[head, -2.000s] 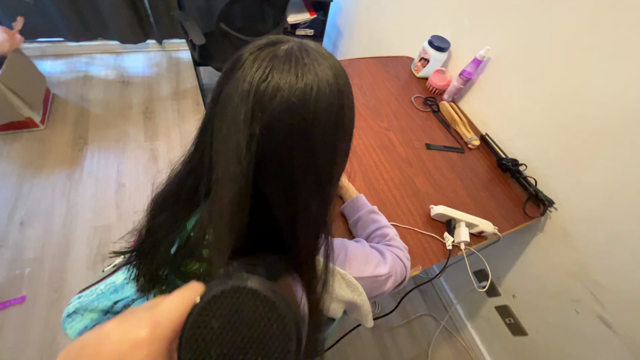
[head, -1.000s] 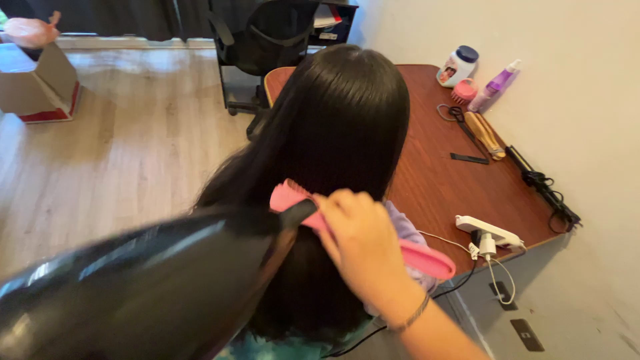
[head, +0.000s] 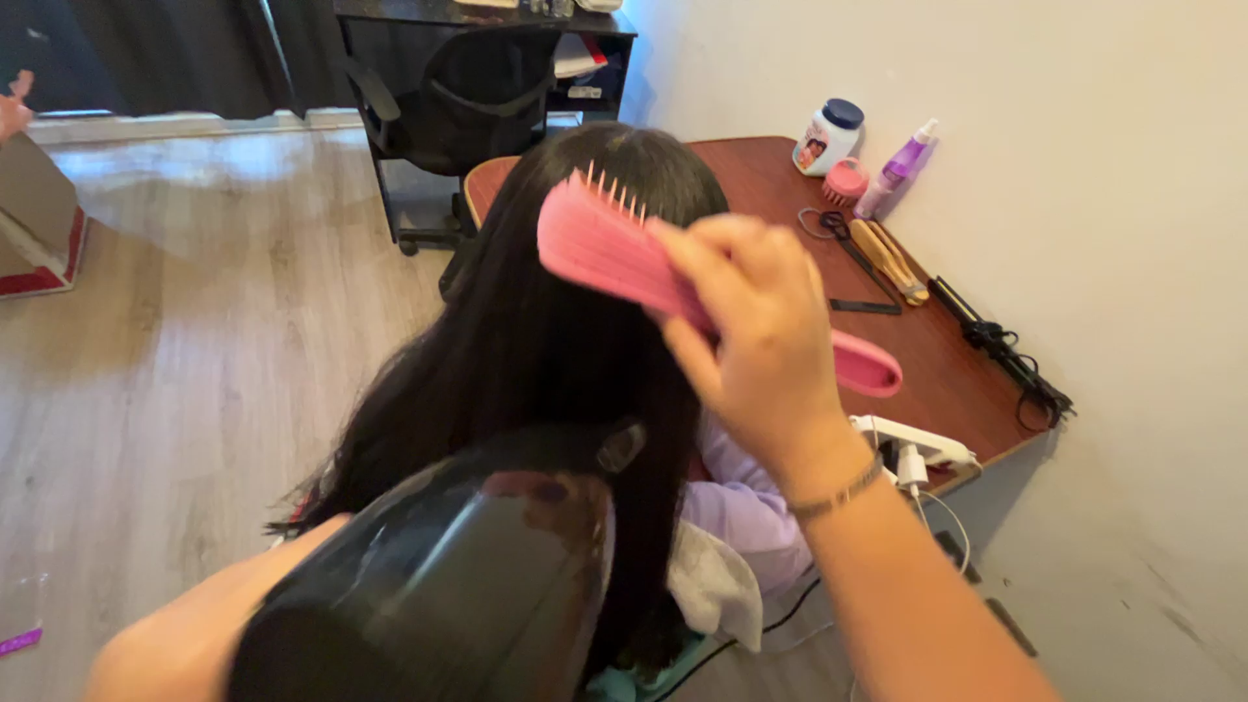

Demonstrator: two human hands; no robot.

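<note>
My right hand grips a pink plastic hairbrush by its handle, over the head of a seated person with long dark hair. The bristles point up and to the right, beside the crown. In the lower part of the view a black hair dryer lies across the hair, its nozzle toward the brush. My left hand is at the dryer's left side, mostly hidden behind its body; its grip is out of sight. The person's lilac sleeve shows beside a pale towel.
On the brown table are a white jar, a purple spray bottle, a pink scalp brush, scissors, a black curling iron and a white power strip. A black office chair stands behind; cords hang at the table edge.
My right hand with the pink brush has moved up from the mid-length hair to near the crown. The hair dryer points more upward than a second ago.
</note>
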